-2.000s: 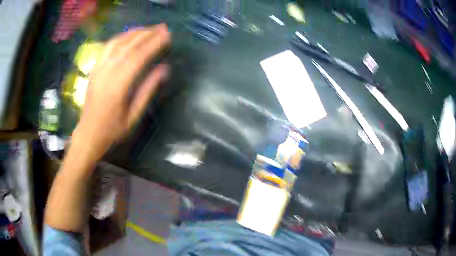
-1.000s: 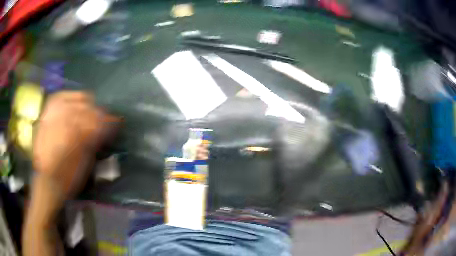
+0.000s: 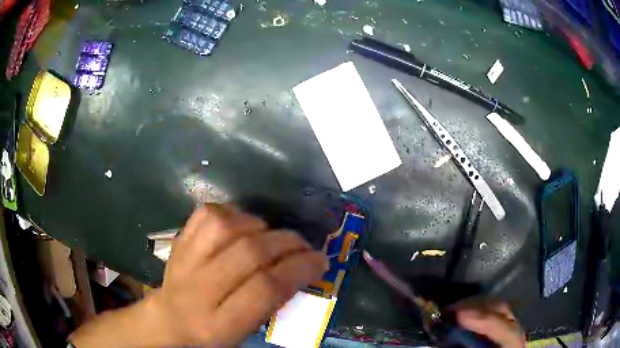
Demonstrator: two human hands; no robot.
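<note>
A keypad phone body with a blue circuit board [image 3: 348,246] lies at the mat's front edge. Its display module [image 3: 302,319], white-backed with yellow edges, is folded out toward me. My left hand [image 3: 248,272] is over the board's left side, fingertips pinched on a thin light wire [image 3: 342,256] that reaches over the board. My right hand [image 3: 491,325], at the bottom right and partly cut off, is shut on a soldering iron [image 3: 408,293]. The iron's tip is just right of the board; I cannot tell whether it touches. The left hand hides part of the phone.
A white card [image 3: 348,126] lies behind the phone. Silver tweezers [image 3: 452,149], a black pen [image 3: 421,71] and a white strip [image 3: 520,144] lie right of it. A dark front housing [image 3: 559,234] is at right. A yellow tin [image 3: 49,109] and purple keypad mat [image 3: 93,64] are at left.
My left hand has come from the left of the mat to the phone's board. My right hand has come into view with the soldering iron, its tip beside the board.
</note>
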